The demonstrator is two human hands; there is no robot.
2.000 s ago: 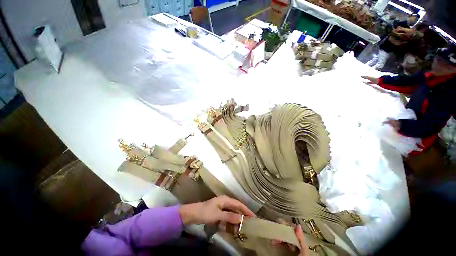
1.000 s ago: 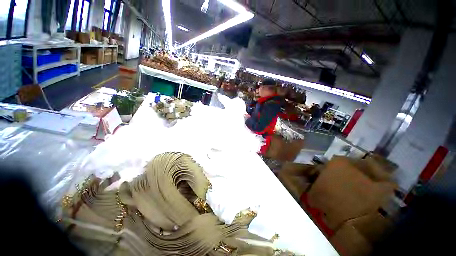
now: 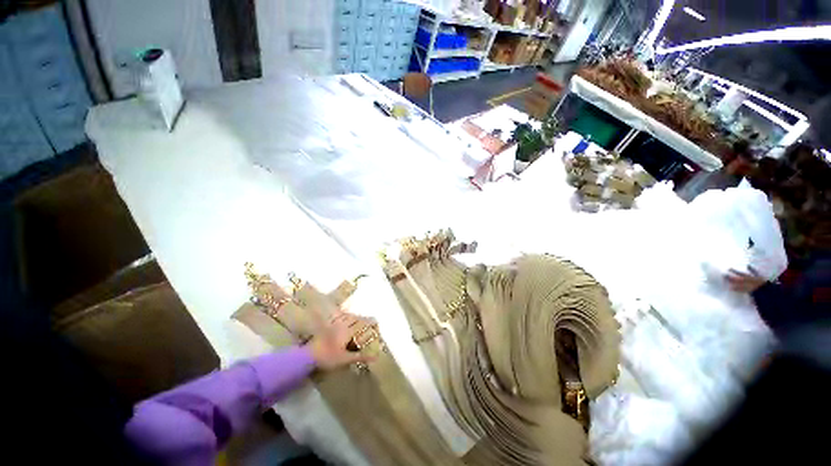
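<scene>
My left hand (image 3: 335, 348), in a purple sleeve, is blurred on the smaller group of khaki webbing straps (image 3: 364, 410) at the lower centre. It touches the gold hardware (image 3: 366, 339) near the strap ends; whether its fingers grip a strap is unclear. More gold snap hooks (image 3: 252, 276) lie at the far ends of this group. Right of it, a large curved bundle of khaki straps (image 3: 510, 319) stands on edge, with gold hardware at its far left end and inside its bend. My right hand is not in view.
White wrapping (image 3: 656, 400) lies right of the bundle. A person's hand (image 3: 745, 280) touches white material at the right. A clear plastic sheet (image 3: 310, 136), a white upright object (image 3: 162, 89), a plant (image 3: 533, 139) and small strap bundles (image 3: 609, 180) are farther back. Cartons (image 3: 137, 319) stand left below the table.
The view swung up and right, then back down to the table. My left hand, earlier holding a strap near the front, is now on the left strap group. My right hand has left the picture.
</scene>
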